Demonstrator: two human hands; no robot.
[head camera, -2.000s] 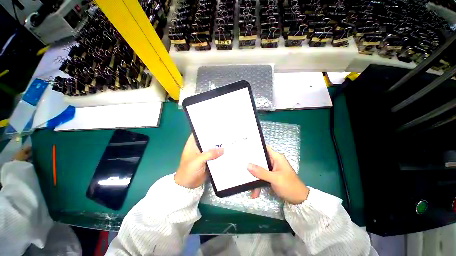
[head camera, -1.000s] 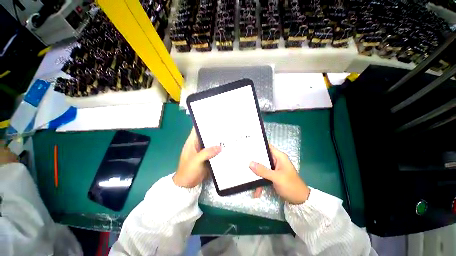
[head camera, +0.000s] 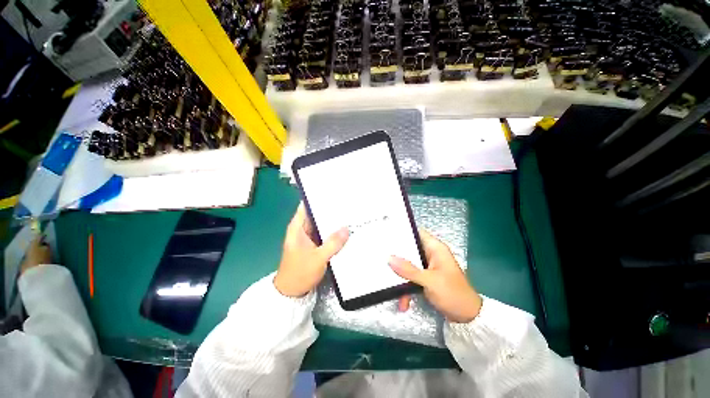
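A black-bordered tablet (head camera: 354, 186) with a white lit screen and small dark marks is held tilted over the green mat. My left hand (head camera: 302, 253) grips its left edge, thumb on the screen. My right hand (head camera: 442, 276) grips its lower right edge, thumb on the screen. A bubble wrap bag (head camera: 445, 225) lies on the mat beneath, partly hidden by the tablet and hands. Bagged tablets (head camera: 405, 128) lie behind, by the foam tray. Both hands are bare.
An unlit black slab (head camera: 187, 272) and an orange stick (head camera: 91, 264) lie left. A neighbouring worker's hand (head camera: 35, 253) is at far left. A foam tray (head camera: 467, 95) holds binder clips behind. A yellow post (head camera: 222, 70) stands back left; a black press fixture (head camera: 623, 249) is right.
The tablet has shifted very slightly; both hands keep their grip. The neighbouring worker's hand and sleeve at far left have moved. The whole view has shifted slightly.
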